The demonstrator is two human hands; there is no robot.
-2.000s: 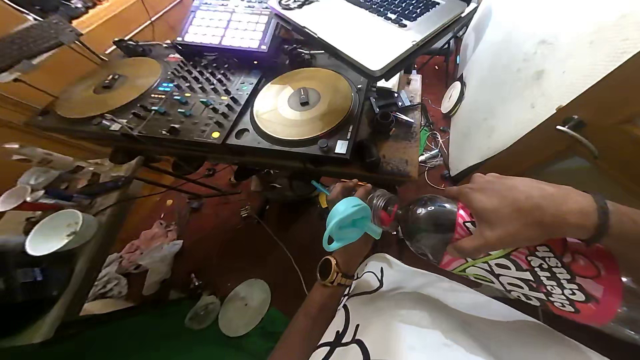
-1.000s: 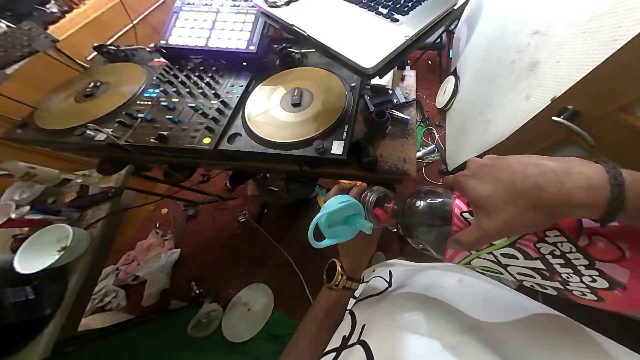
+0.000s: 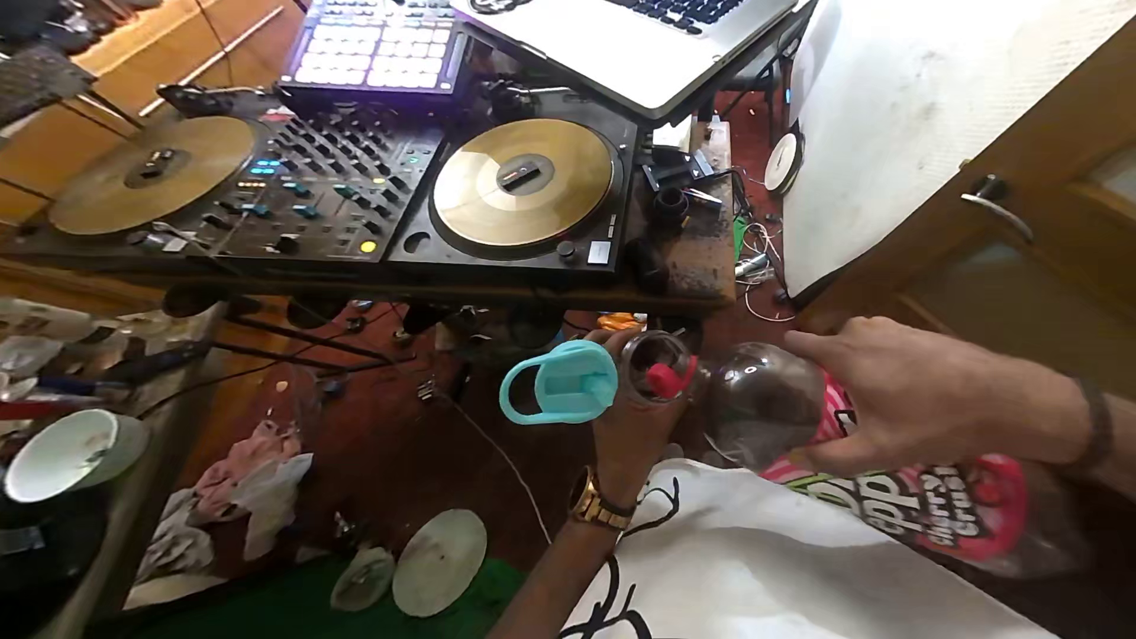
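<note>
My left hand [image 3: 635,430], with a gold watch at its wrist, is closed around a clear drinking bottle [image 3: 655,364] in the middle of the view. A teal lid with a loop handle [image 3: 564,386] is beside that bottle's round mouth, on the left. Something red shows at the mouth. My right hand [image 3: 896,390] grips a large, clear plastic soda bottle [image 3: 768,404] with a pink label, lying tilted with its neck end against the drinking bottle's mouth. Dark liquid cannot be told apart from the background. The hand hides part of the label.
A DJ mixer [image 3: 311,191] stands between two turntables [image 3: 524,182] on a table, with a pad controller [image 3: 377,49] and a laptop [image 3: 639,53] behind. A white bowl [image 3: 62,457] is at the left. Cables and cloths [image 3: 253,470] lie on the floor; a door [image 3: 1003,240] is at the right.
The teal lid has shifted a little to the left and the drinking bottle's mouth now shows more plainly. Both hands keep their holds.
</note>
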